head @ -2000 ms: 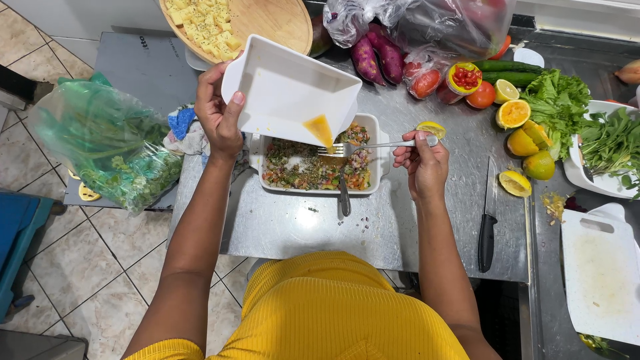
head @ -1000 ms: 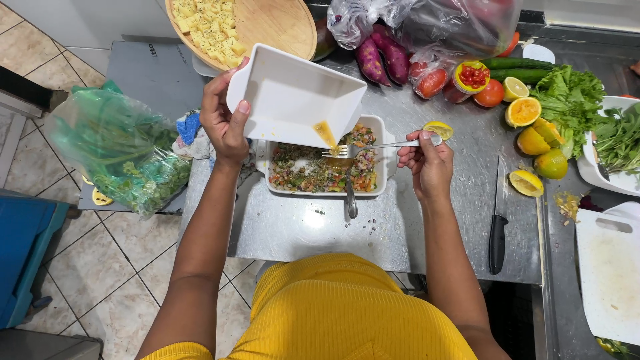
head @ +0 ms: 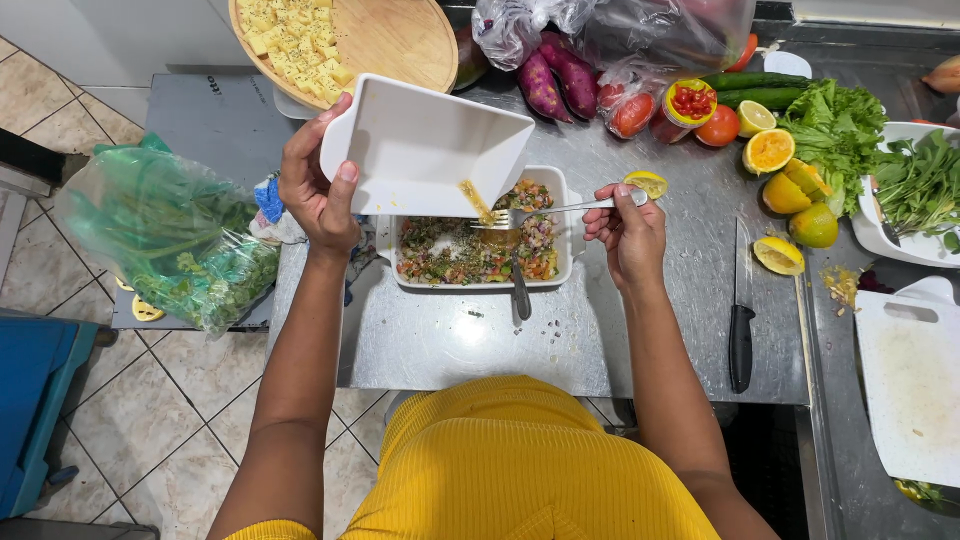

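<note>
My left hand (head: 322, 176) grips one end of a white rectangular dish (head: 427, 142), tilted so that its lower right corner hangs over a second dish. A little yellow-brown liquid lies in that corner. My right hand (head: 628, 229) holds a metal fork (head: 559, 210) by its handle, its tines at the tilted dish's corner. Below, a white baking dish (head: 564, 279) on the steel counter holds chopped vegetables (head: 480, 259) with herbs and a patch of white grains. A dark-handled utensil (head: 520, 289) rests in it, its handle over the near rim.
A black-handled knife (head: 741, 337), a squeezed lemon half (head: 778, 256) and cut oranges (head: 769, 151) lie to the right, near lettuce (head: 832, 135) and a white cutting board (head: 911, 382). A round wooden board (head: 397, 45) with seasoned cubes stands at the back left. Bagged greens (head: 180, 240) sit left.
The liquid in the tilted dish has shrunk from a wider patch to a narrow streak at the corner. Both hands keep nearly the same hold and place.
</note>
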